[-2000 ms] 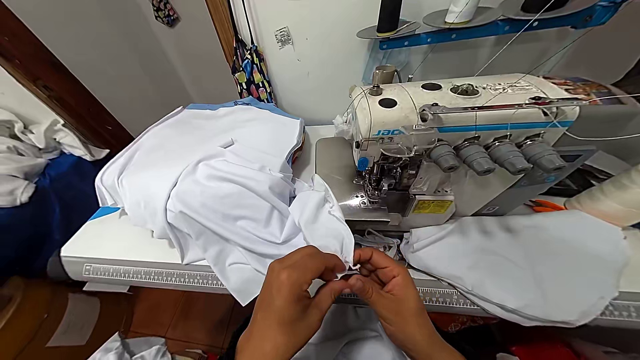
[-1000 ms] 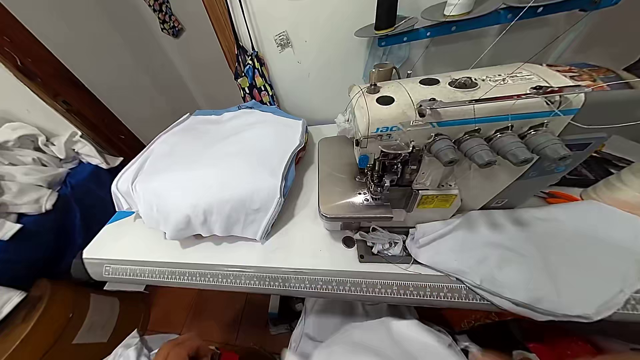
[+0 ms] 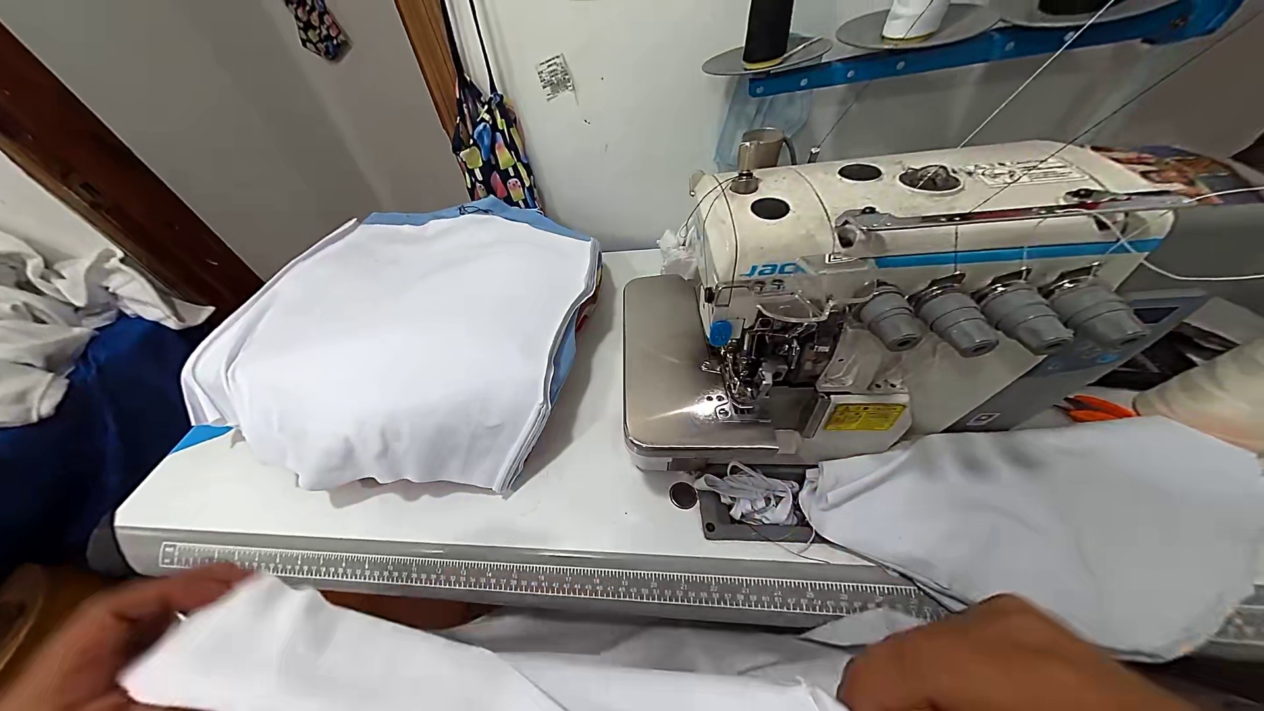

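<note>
At the bottom left, my left hand (image 3: 128, 632) grips one end of a white fabric piece (image 3: 395, 652). The cloth stretches across the bottom of the view to my right hand (image 3: 997, 662), whose curled fingers hold its other end. Both hands are partly cut off by the lower edge, in front of the table. Beyond them stands a Jack overlock sewing machine (image 3: 928, 227), nothing visible under its presser foot area. A stack of cut white fabric pieces (image 3: 405, 346) lies left of it, with some blue ones at its edges.
More white fabric pieces (image 3: 1057, 523) lie at the right, beside white thread scraps (image 3: 755, 494). A ruler strip (image 3: 553, 578) runs along the table's front edge. Orange-handled scissors (image 3: 1096, 408) rest behind the right pile. Thread cones (image 3: 766, 35) stand above, and a patterned cloth bag (image 3: 494, 148) hangs at the wall.
Two seconds ago both hands were together at a white piece lying over the left stack; one second ago they were low, mostly out of view. Now they are up and apart with white cloth between them.
</note>
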